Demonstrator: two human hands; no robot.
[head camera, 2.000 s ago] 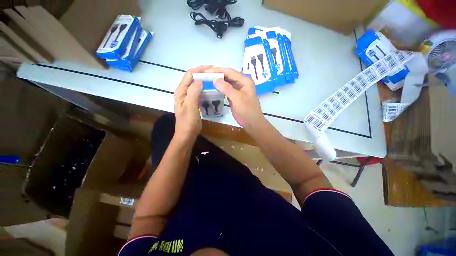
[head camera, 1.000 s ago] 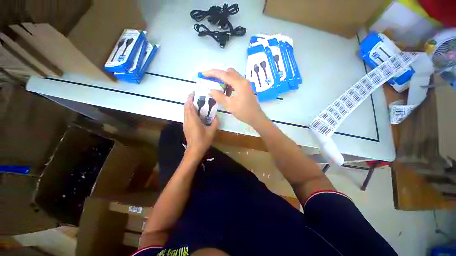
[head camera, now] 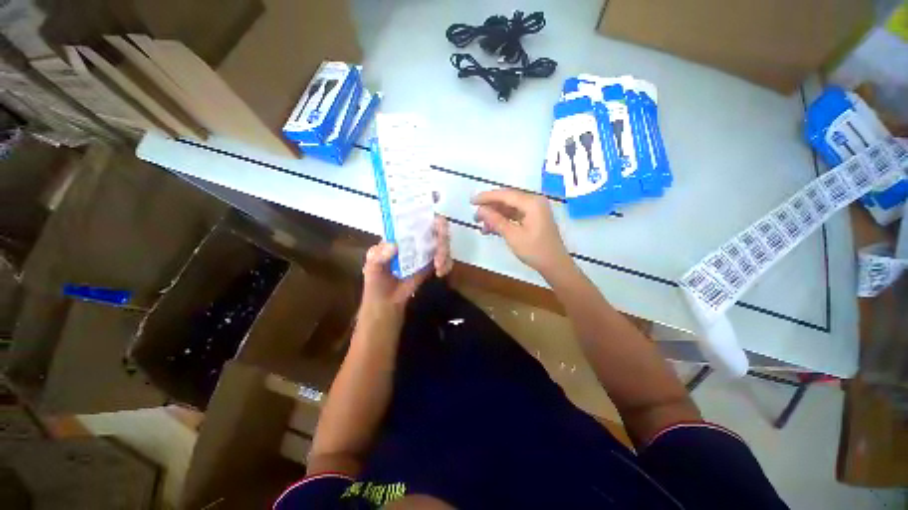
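Observation:
A white retail box (head camera: 406, 189) with a blue edge on its left side stands upright in my left hand (head camera: 398, 279), over the table's front edge. Its face with faint printing is turned toward me, and its top end looks shut. My left fingers and thumb hold its lower end. My right hand (head camera: 518, 224) is off the box, just to its right over the table, with fingers bent and apart and nothing seen in it. Flat blue-and-white boxes (head camera: 612, 149) lie in a fan beyond my right hand. Black coiled cables (head camera: 501, 55) lie at the far side.
Filled boxes (head camera: 329, 110) are stacked at the table's left beside cardboard strips (head camera: 194, 85). A label strip (head camera: 787, 234) curls over the right side, partly over more boxes (head camera: 846, 129). An open carton (head camera: 204, 324) with dark contents is at lower left.
The box has been turned so another face shows, and my left hand now holds it by its lower end. My right hand has let go of it and moved right. The view has shifted left.

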